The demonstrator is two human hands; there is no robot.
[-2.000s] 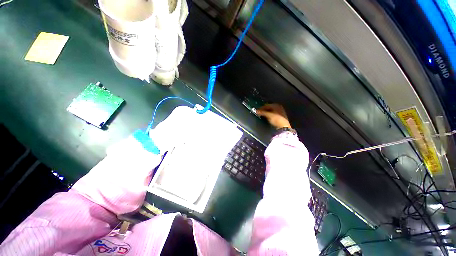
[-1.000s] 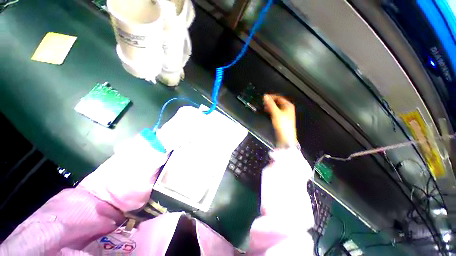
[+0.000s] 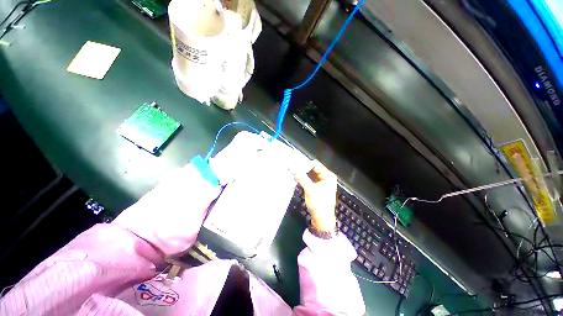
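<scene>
A white box (image 3: 241,216) lies flat in front of me, with its upper part washed out by glare. My left hand (image 3: 237,154) wears a white glove and rests at the box's upper left; glare hides its fingers. A bright blue strap (image 3: 205,170) is around my left wrist. My right hand (image 3: 316,181) is bare, at the upper right edge of the box, with its fingertips bent together at the white surface. Whether it holds anything is too blown out to tell.
A green circuit board (image 3: 150,128) and a yellow card (image 3: 94,60) lie on the mat. White cylindrical holders (image 3: 210,58) stand beyond. A keyboard (image 3: 370,237) lies right of the box. More boards (image 3: 400,210) are on the dark ledge. A blue coiled cord (image 3: 284,111) runs upward. Cables tangle at right.
My right hand has moved back from the dark ledge, down to the white box's edge. The small board on the ledge stays there. The view has shifted, showing more of the keyboard.
</scene>
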